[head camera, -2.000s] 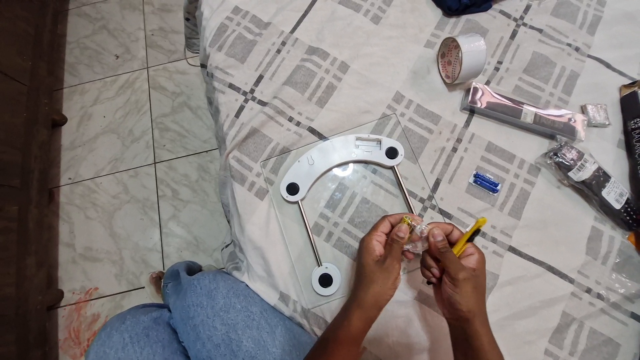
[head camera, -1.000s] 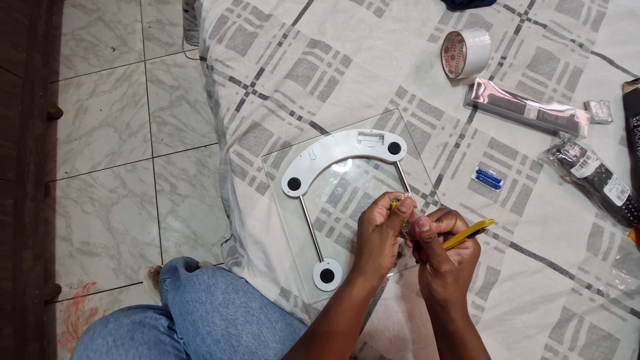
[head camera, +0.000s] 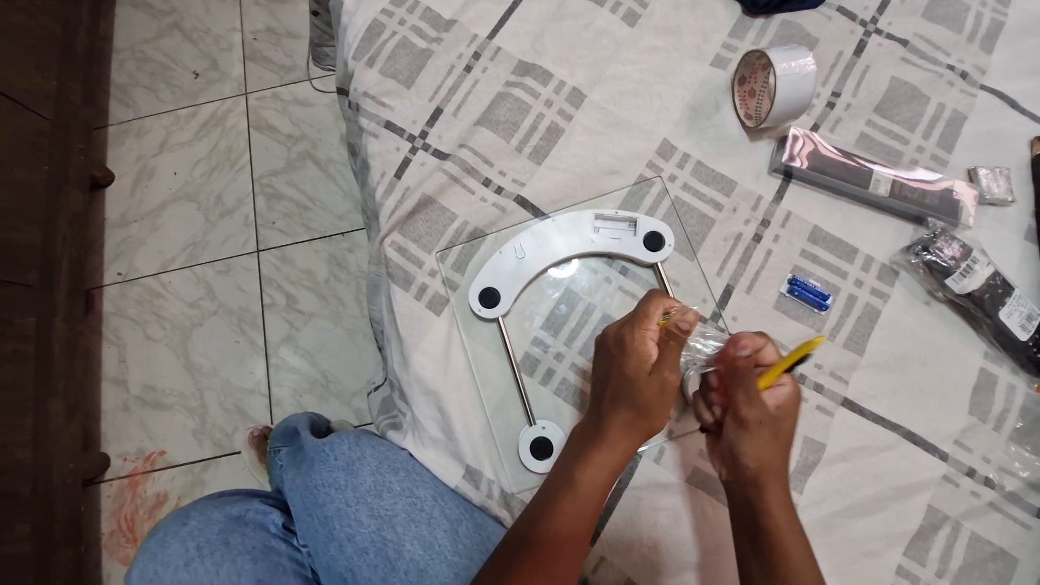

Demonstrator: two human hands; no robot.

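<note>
A glass bathroom scale (head camera: 561, 231) lies underside up on the patterned bedsheet, its battery compartment (head camera: 615, 224) uncovered. Over its right edge, my left hand (head camera: 642, 361) pinches a crumpled clear plastic wrapper (head camera: 703, 345), with a small yellow piece at the fingertips. My right hand (head camera: 751, 398) grips the wrapper's other end and also holds a yellow-and-black tool (head camera: 792, 361), whose kind I cannot tell, sticking out to the right. Blue batteries (head camera: 808, 292) in a small pack lie on the sheet, up and right of my right hand.
A roll of white tape (head camera: 774, 87), a long clear-wrapped box (head camera: 877, 177), a small wrapped packet (head camera: 991, 185) and a dark item in plastic with labels (head camera: 979, 288) lie at the right. The bed's edge and tiled floor (head camera: 179, 187) are at the left, above my denim-covered legs (head camera: 349, 496).
My hands have drawn slightly apart, and more of the clear wrapper shows stretched between them. The yellow-and-black tool in my right hand has changed its tilt.
</note>
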